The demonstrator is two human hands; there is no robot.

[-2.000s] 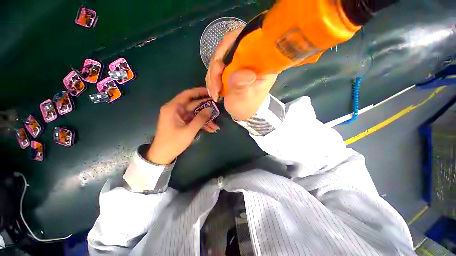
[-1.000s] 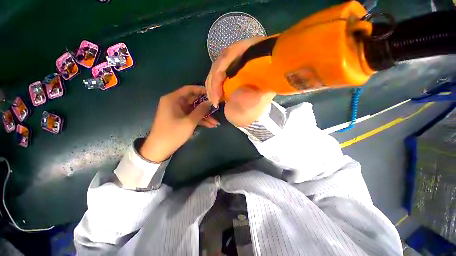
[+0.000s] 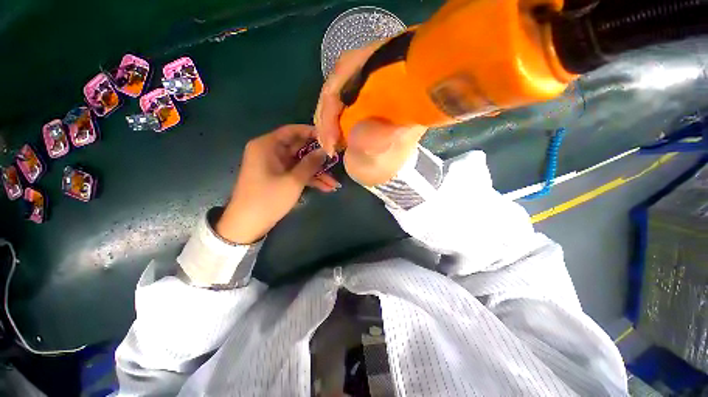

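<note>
My left hand [image 3: 268, 182] pinches a small pink-rimmed housing [image 3: 330, 161] between thumb and fingers, low over the green bench. The fingers cover most of the housing. My right hand [image 3: 380, 147] is wrapped around the front part of a large orange electric screwdriver [image 3: 481, 66], with its black cable end at the upper right. The screwdriver's tip is hidden behind my right fingers, close beside the housing. Whether the tip touches the housing cannot be seen.
Several pink-rimmed housings [image 3: 101, 94] stand in loose rows on the green mat at the left. A round grey screw dish [image 3: 361, 35] lies beyond my right hand. A blue coiled cord [image 3: 553, 163] hangs at the right bench edge. A white cable [image 3: 12, 298] curves at lower left.
The view has shifted, so the housings on the bench appear further left and the dish sits at a different place. The screwdriver's rear has tilted between frames. Both hands keep their holds.
</note>
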